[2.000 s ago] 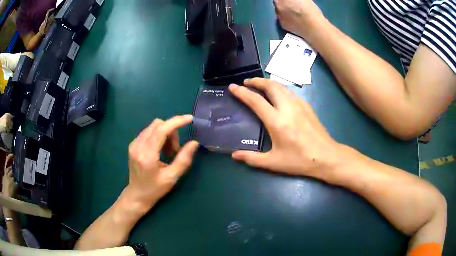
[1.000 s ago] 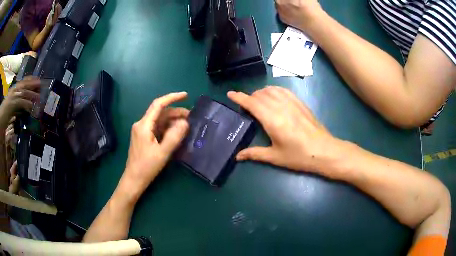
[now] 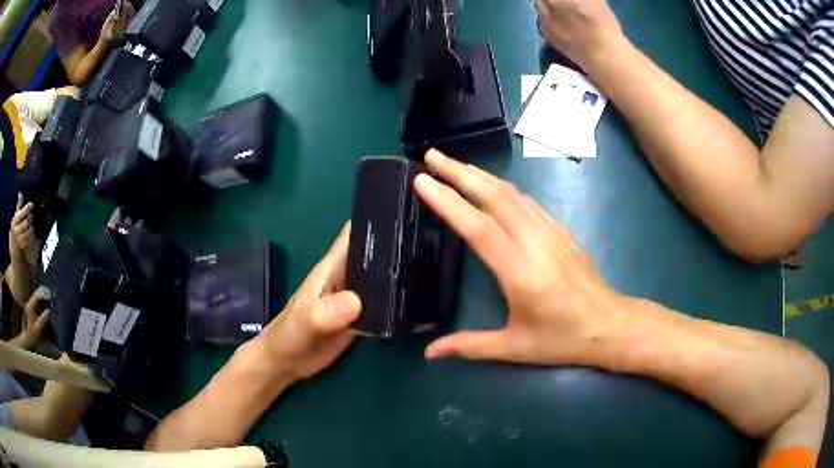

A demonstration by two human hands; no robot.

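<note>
A black retail box (image 3: 379,247) with small pale print stands on edge, slightly tilted, in front of me, with a narrow side facing up. My left hand (image 3: 320,315) holds its left side, thumb on the near left edge and the other fingers hidden behind it. My right hand (image 3: 521,265) is at the box's right side, fingers spread. Its fingertips are at the far right edge of the box, and whether they touch is hard to tell. Its thumb is apart from the box.
An open black box (image 3: 462,110) stands beyond mine, with white leaflets (image 3: 562,110) to its right. A neighbour's forearm (image 3: 668,137) rests at the right. Black boxes (image 3: 229,292) and stacks line the left, with other people's hands there. A cream pipe (image 3: 137,455) crosses the lower left.
The box has gone from lying flat to standing on edge. My left hand has taken hold of it. More closed black boxes now lie at the left.
</note>
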